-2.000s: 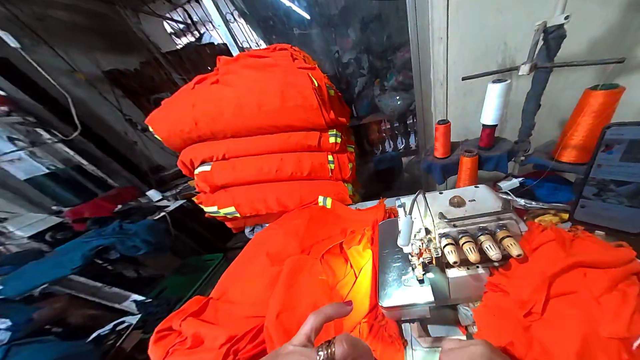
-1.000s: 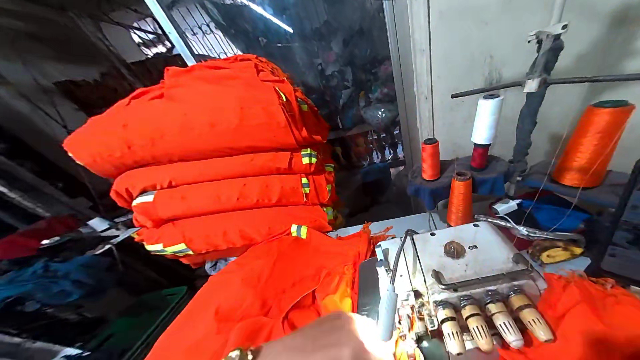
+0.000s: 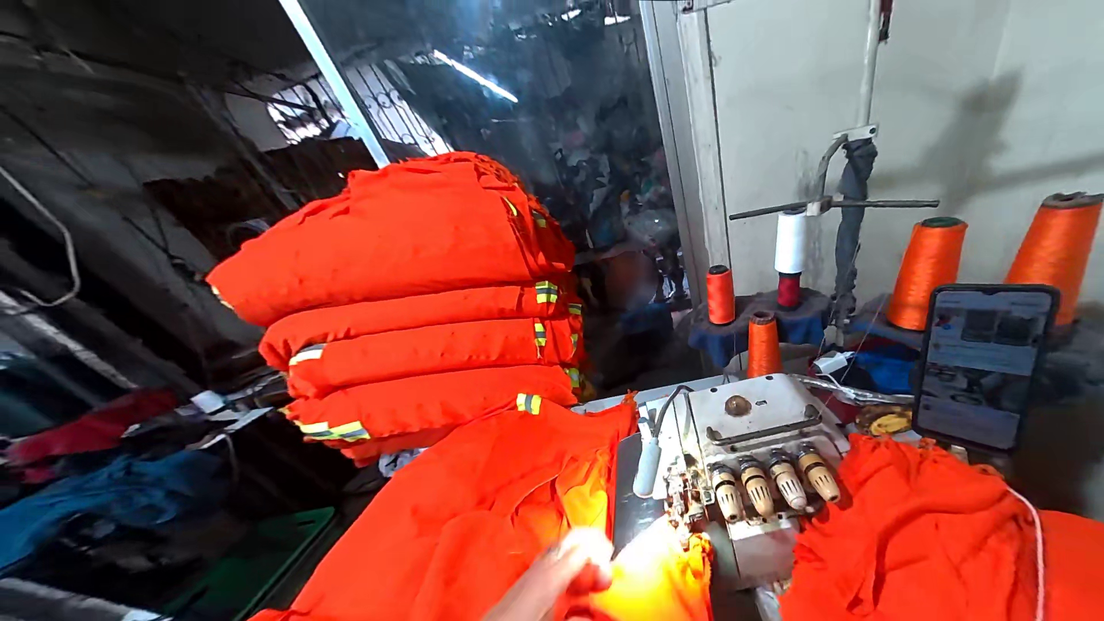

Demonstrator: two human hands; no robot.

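Note:
My left hand (image 3: 561, 573) is at the bottom middle, its bent fingers closed on brightly lit orange fabric (image 3: 660, 573) just left of the needle area of a white overlock sewing machine (image 3: 759, 410). Glare washes out the fingertips. The fabric's frayed edge lies by the presser foot. More of the orange garment (image 3: 466, 500) spreads left of the machine's metal plate. Four tension dials (image 3: 772, 485) line the machine's front. My right hand is out of view.
Folded orange garments with reflective strips (image 3: 414, 259) are stacked behind left. Orange cloth (image 3: 914, 526) is heaped at right. A phone (image 3: 986, 366) stands behind it. Thread cones (image 3: 927, 272) and a thread stand (image 3: 832, 205) are at the back. A green crate (image 3: 259, 561) is lower left.
My left hand has drawn back from the machine's needle area toward the bottom middle. My right hand, at the bottom edge two seconds ago, is out of view. The view has shifted.

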